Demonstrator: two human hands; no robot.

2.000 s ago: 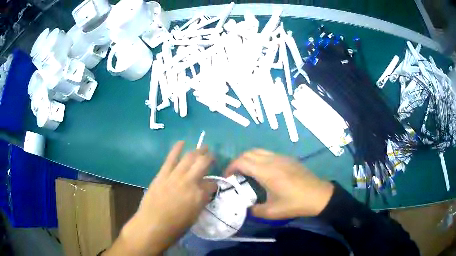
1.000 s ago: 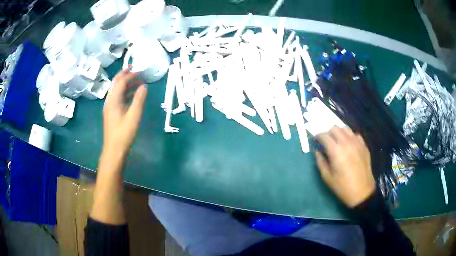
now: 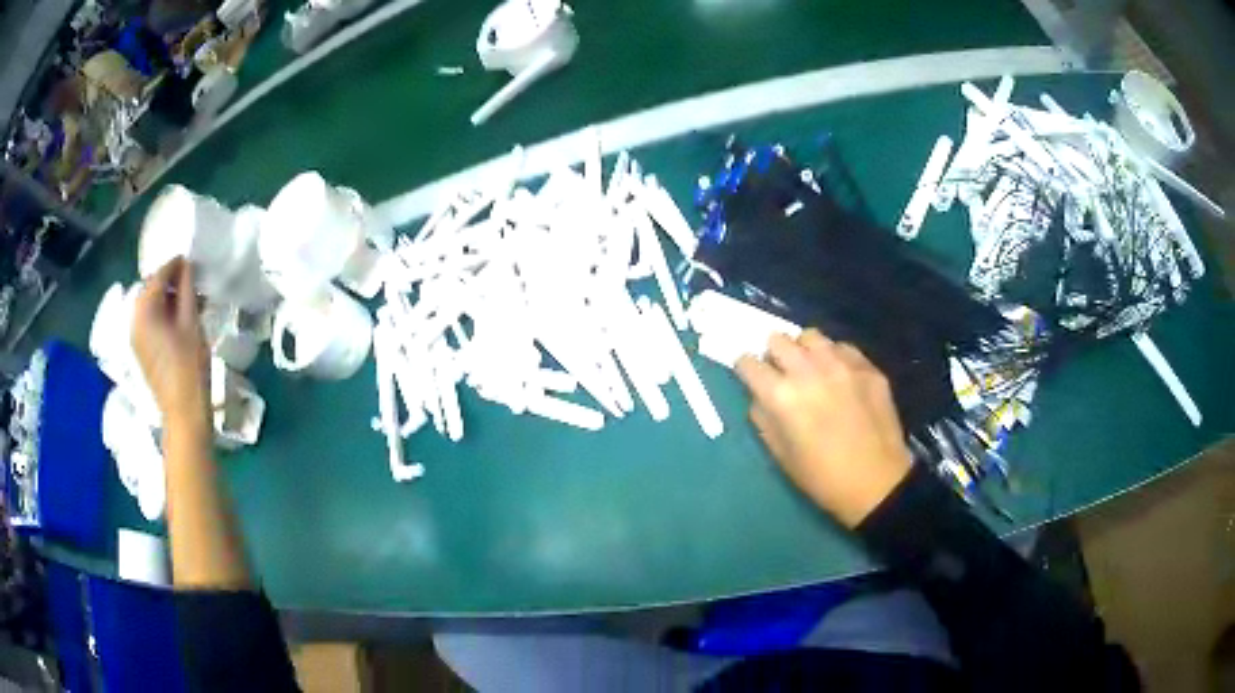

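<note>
My left hand [image 3: 169, 332] is at the left pile of white round housings, its fingers closed on the lower edge of one housing [image 3: 183, 228]. Other housings [image 3: 321, 333] lie beside it, some partly hidden by my hand and forearm. My right hand [image 3: 829, 422] has its fingertips on the near end of a flat white piece [image 3: 738, 325]; whether it grips the piece is unclear. A large heap of white stick arms [image 3: 522, 305] lies between my hands. The thick bundle of black leads [image 3: 840, 278], with blue tips at the far end, lies beyond my right hand.
A heap of sticks with thin leads [image 3: 1056, 217] lies at the right, with a white housing [image 3: 1155, 115] behind it. Beyond the pale strip [image 3: 813, 88] is a housing with a stick arm [image 3: 526, 48]. A short white cylinder [image 3: 141, 555] and blue bin [image 3: 88, 440] are at the left.
The housing worked on two seconds ago is out of my hands. My left hand has moved further onto the housing pile; my right hand stays at the flat piece. The view has shifted, showing more beyond the strip.
</note>
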